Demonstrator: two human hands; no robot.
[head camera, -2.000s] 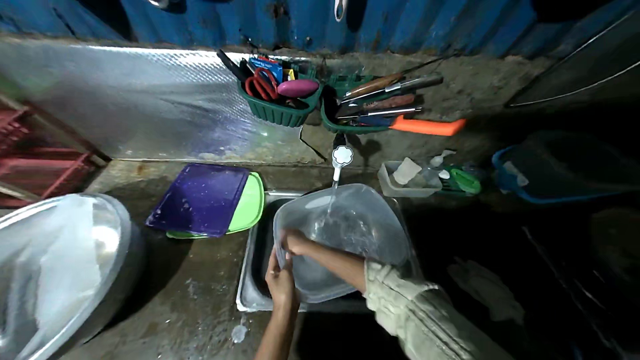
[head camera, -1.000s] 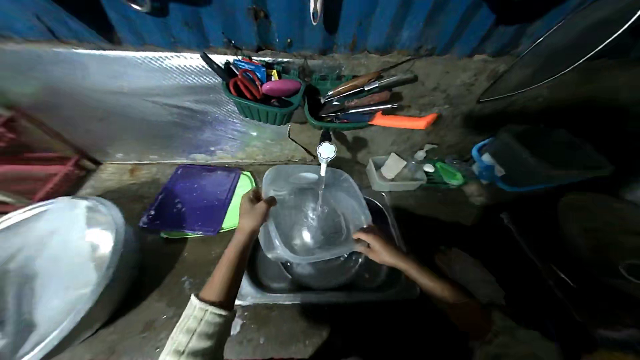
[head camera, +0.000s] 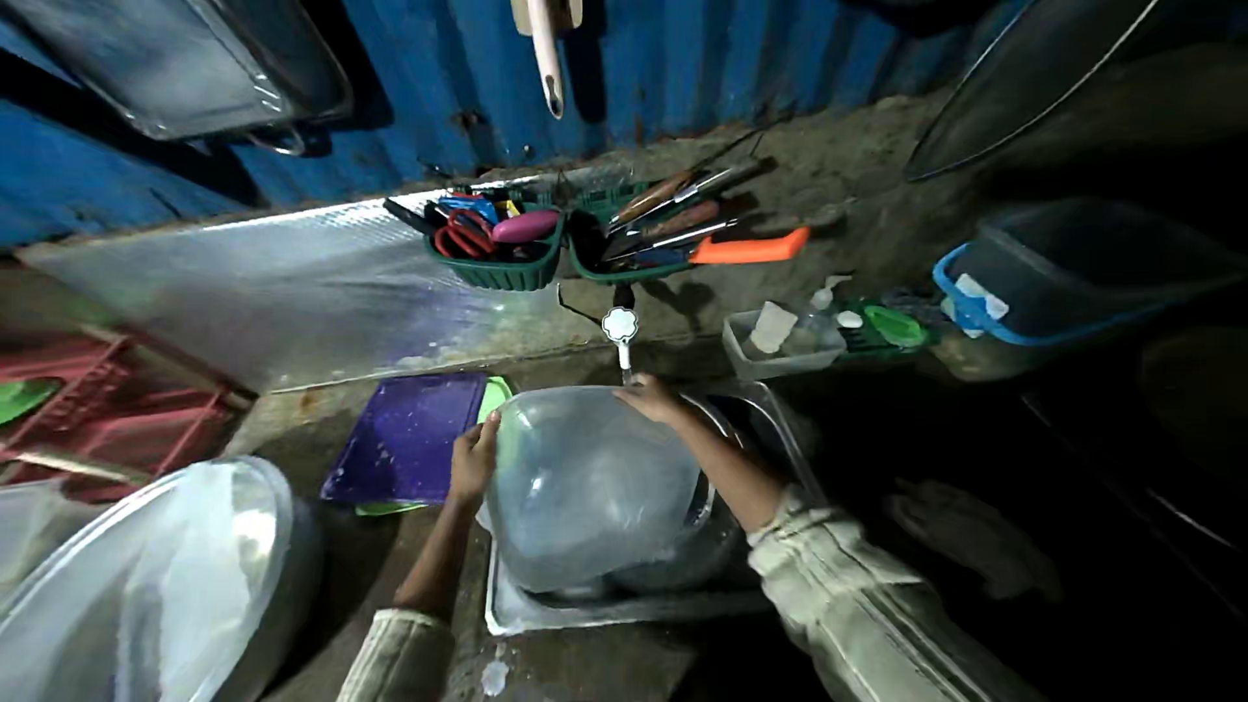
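A clear plastic container (head camera: 595, 487) is tipped over the sink (head camera: 546, 616), its rounded underside turned towards me. My left hand (head camera: 476, 453) grips its left edge. At its far edge, just below the faucet (head camera: 621, 331), my right hand (head camera: 651, 398) holds on with the fingers on the rim. Part of another rounded vessel shows in the sink behind and to the right of the container. The container hides most of the basin and whatever lies inside it.
Purple (head camera: 414, 439) and green (head camera: 495, 398) lids lie left of the sink, beside a large metal basin (head camera: 263, 526). Green baskets (head camera: 507, 273) of utensils, one with an orange-handled knife (head camera: 751, 248), hang behind. A small plastic tub (head camera: 785, 366) stands right of the faucet.
A second ago the container was open side up under running water, with my hands at its left and right. It is now turned over, and my right hand has moved to its far edge.
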